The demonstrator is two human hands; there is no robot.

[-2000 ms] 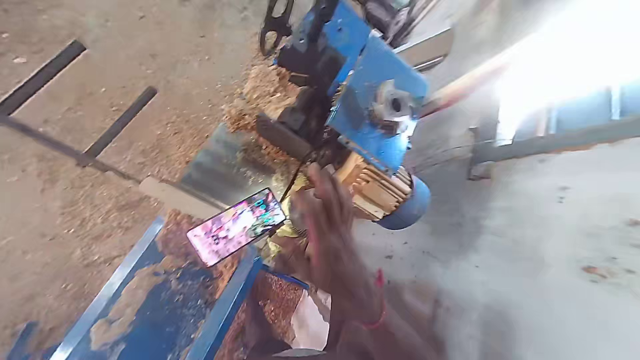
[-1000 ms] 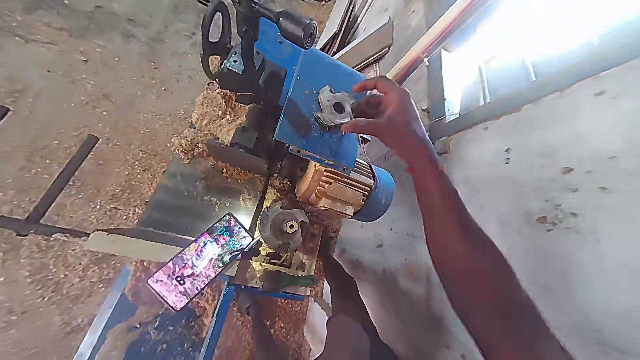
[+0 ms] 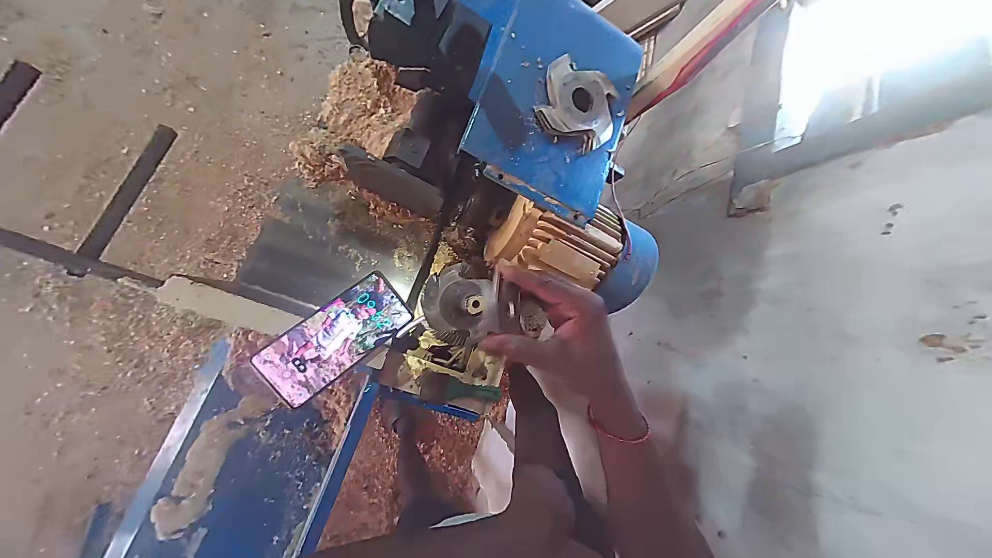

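Note:
My right hand (image 3: 570,333), with a red thread at the wrist, pinches a blurred metal piece (image 3: 508,301) between thumb and fingers. It is at the right side of a toothed metal cutter (image 3: 456,304) around a spindle on the machine. Just left of the cutter lies a smartphone (image 3: 332,339), screen lit, with a bright light at its upper end. Another toothed cutter, seemingly a stack of blades (image 3: 577,101), rests on the blue metal plate (image 3: 523,108) above. My left hand is not in view.
A finned electric motor (image 3: 562,246) is beside the cutter, below the plate. Wood shavings (image 3: 360,112) heap around the machine. A green object (image 3: 473,390) lies below the cutter. A blue metal frame (image 3: 337,461) stands at lower left, a wall (image 3: 852,310) at right.
My right hand has moved from the cutter on the blue plate down to the spindle cutter, where it now holds a metal piece. The cutter on the plate remains there. The view has shifted.

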